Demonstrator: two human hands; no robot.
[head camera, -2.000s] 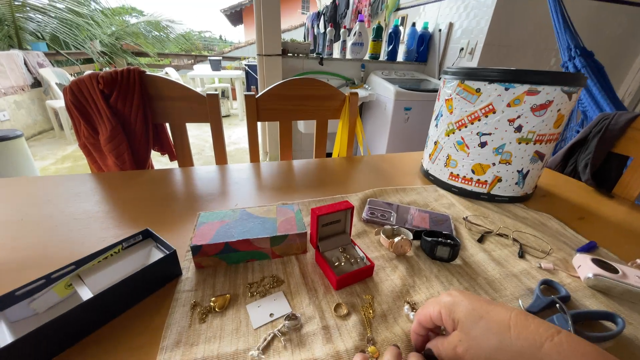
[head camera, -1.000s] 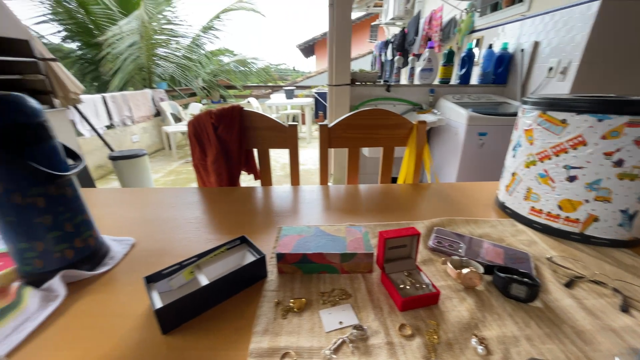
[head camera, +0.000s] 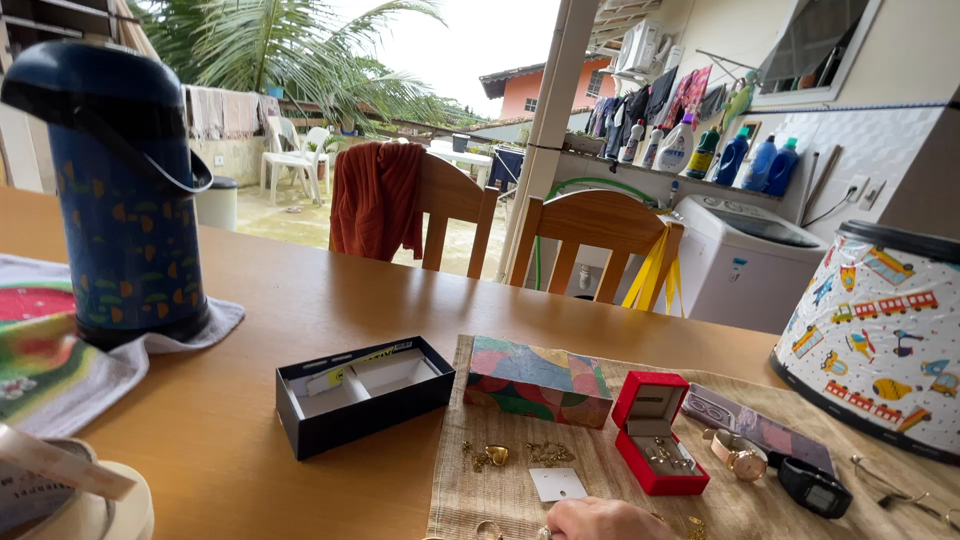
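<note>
My right hand (head camera: 607, 519) is at the bottom edge, fingers pointing left, beside a small silvery piece of jewelry (head camera: 544, 533); its grip is hidden. My left hand is out of view. A white earring card (head camera: 556, 484) lies just above the hand. Behind it are a gold heart piece (head camera: 496, 454) and a gold chain (head camera: 550, 454). An open red jewelry box (head camera: 660, 469) holds earrings. To its right are a rose-gold wristwatch (head camera: 748, 463) and a black digital watch (head camera: 816, 491). A ring (head camera: 489, 529) and another gold chain (head camera: 696, 529) lie near the bottom edge.
A dark open box (head camera: 367, 420) with a white divider stands left of the patterned box (head camera: 536, 382). A phone (head camera: 780, 435) and eyeglasses (head camera: 889, 487) lie right. A blue thermos (head camera: 135, 195) stands on a cloth at left, above a roll of tape (head camera: 67, 480). A decorated drum-shaped container (head camera: 877, 337) is far right.
The view has swung left, bringing the thermos and tape roll into sight. My right hand, absent one second ago, is now beside the earring card, where silvery jewelry lay.
</note>
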